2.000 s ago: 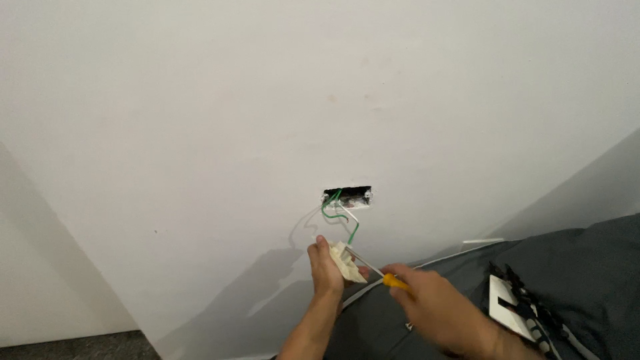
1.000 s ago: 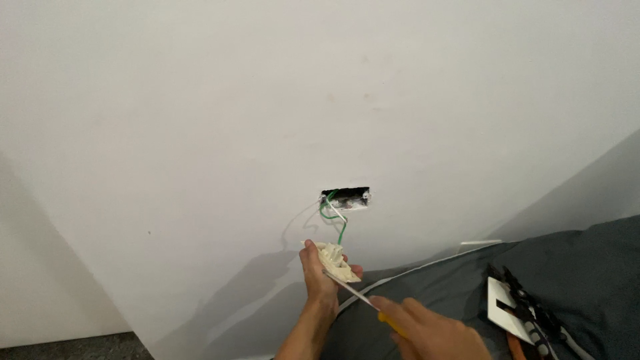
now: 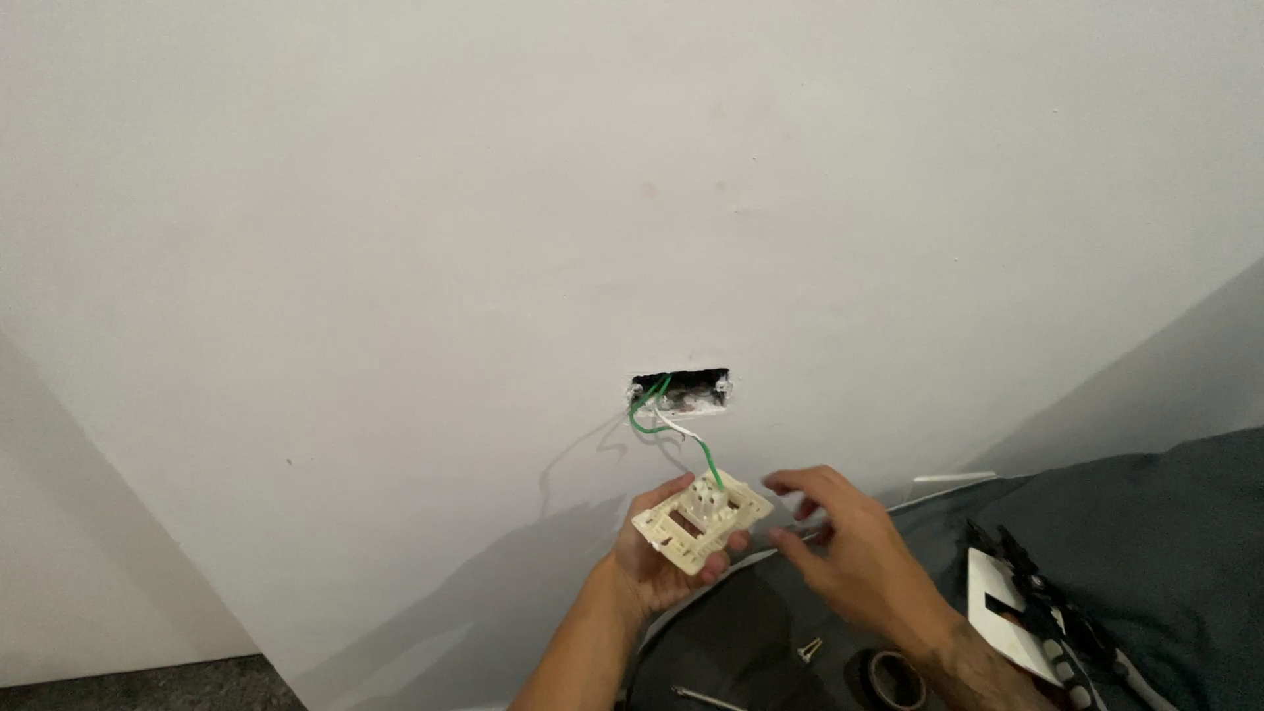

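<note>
My left hand [image 3: 657, 563] holds a cream plastic outlet frame [image 3: 681, 541] with its back side up and a socket module [image 3: 708, 501] fitted in its upper part. A green wire [image 3: 707, 456] runs from the wall box [image 3: 696, 390] to the module. A white wire [image 3: 681, 427] also comes out of the box; its far end is hard to make out. Just right of the frame, my right hand [image 3: 829, 543] is empty with its fingers apart. The metal shaft of a screwdriver [image 3: 706, 699] lies on the dark fabric below, its handle out of view.
Dark grey fabric [image 3: 1106, 489] covers the lower right. On it lie small screws [image 3: 810, 649], a roll of black tape [image 3: 894, 679], a white cover plate [image 3: 1002, 617] and black-handled tools [image 3: 1071, 622]. The white wall [image 3: 494, 247] rises in front, with dark floor [image 3: 188, 686] at the lower left.
My right hand has let go of the yellow-handled screwdriver, which it held against the outlet frame in both earlier frames. The frame stays in my left hand and is turned differently.
</note>
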